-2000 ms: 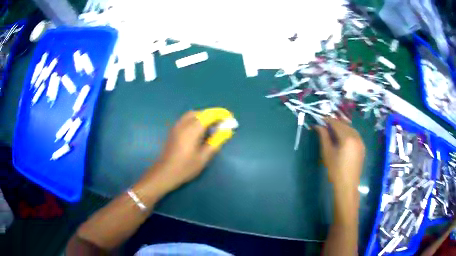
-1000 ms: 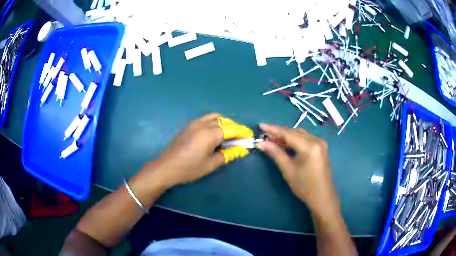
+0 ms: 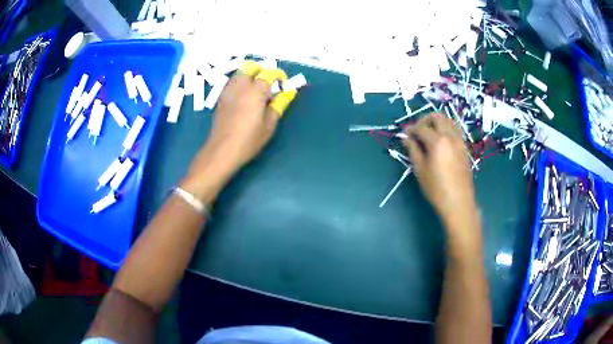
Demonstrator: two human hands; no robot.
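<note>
My left hand (image 3: 252, 97), with yellow finger cots, is at the near edge of the bright pile of white sleeves (image 3: 302, 30). It grips a white sleeve (image 3: 294, 82) that sticks out past its fingertips. My right hand (image 3: 433, 138) is over the near side of the tangled pile of wired stems (image 3: 464, 101). Its fingers are bent; whether they hold a stem is hidden. A few thin stems and red leads lie just left of it. White sleeves with dark ends lie in the left blue tray (image 3: 74, 191).
Blue trays of silver tubes (image 3: 558, 248) stand at the right. Another tray of thin silver parts (image 3: 23, 87) is at the far left. Clear plastic bags (image 3: 554, 23) lie at the back right. A white round object (image 3: 75, 45) sits behind the left tray.
My hands were together at the centre a second ago. My left hand has moved up and left to the white sleeves. My right hand has moved up and right to the stems.
</note>
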